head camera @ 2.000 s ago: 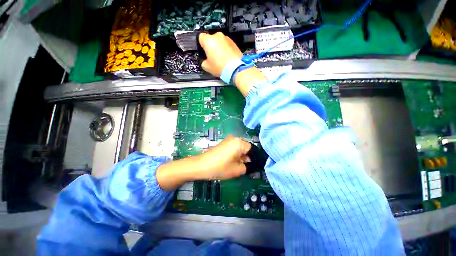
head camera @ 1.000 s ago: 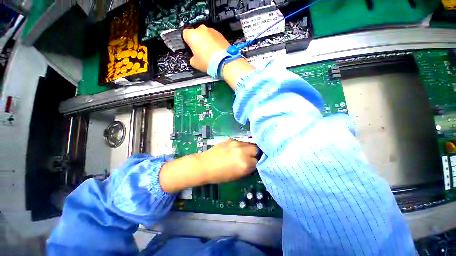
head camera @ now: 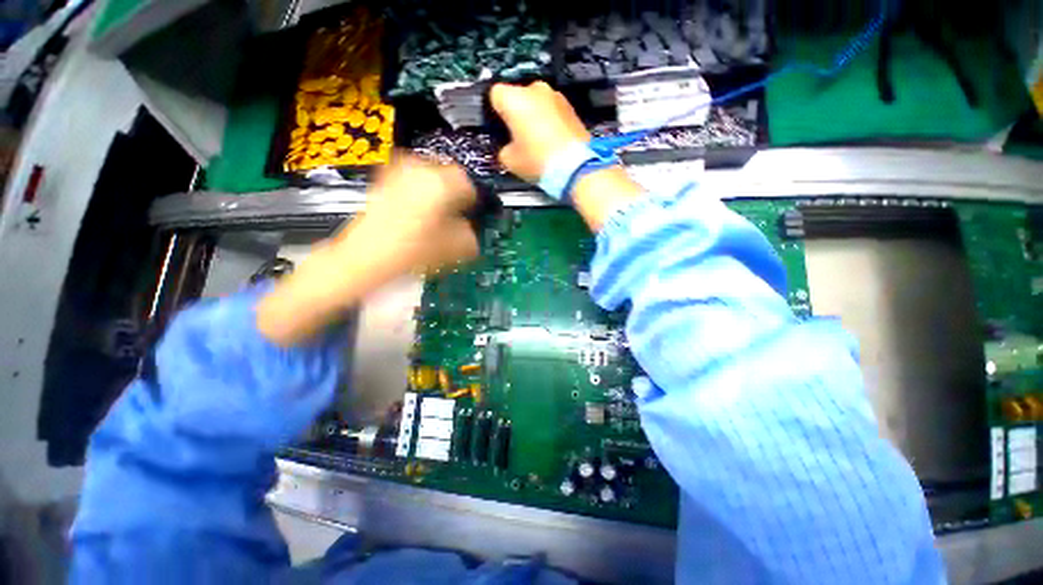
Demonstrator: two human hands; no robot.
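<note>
A large green circuit board [head camera: 538, 400] lies in front of me. My left hand [head camera: 429, 217] is motion-blurred above the board's upper left corner, just below the front bins, with black finger coverings; whether it holds a part cannot be told. My right hand [head camera: 540, 135], with a light blue wrist strap [head camera: 570, 169], is at a front bin of small silvery capacitors [head camera: 458, 149]. Its fingertips are dark or hidden, so its grip cannot be told. The board bears white rectangular blocks [head camera: 437, 427], black slim parts, small yellow parts and round-topped capacitors [head camera: 587, 470].
Behind are bins of yellow discs [head camera: 340, 120], green-grey parts [head camera: 486, 51] and dark grey parts [head camera: 663, 40], beside a green mat [head camera: 829, 109]. Metal rails [head camera: 846, 171] edge the boards. Another board [head camera: 1006, 343] lies at right. A blue cord runs from my right wrist.
My left hand has lifted from the middle of the board and moved up and left toward the bins, uncovering yellow parts and white blocks. My right hand stays at the bins. The view has shifted slightly.
</note>
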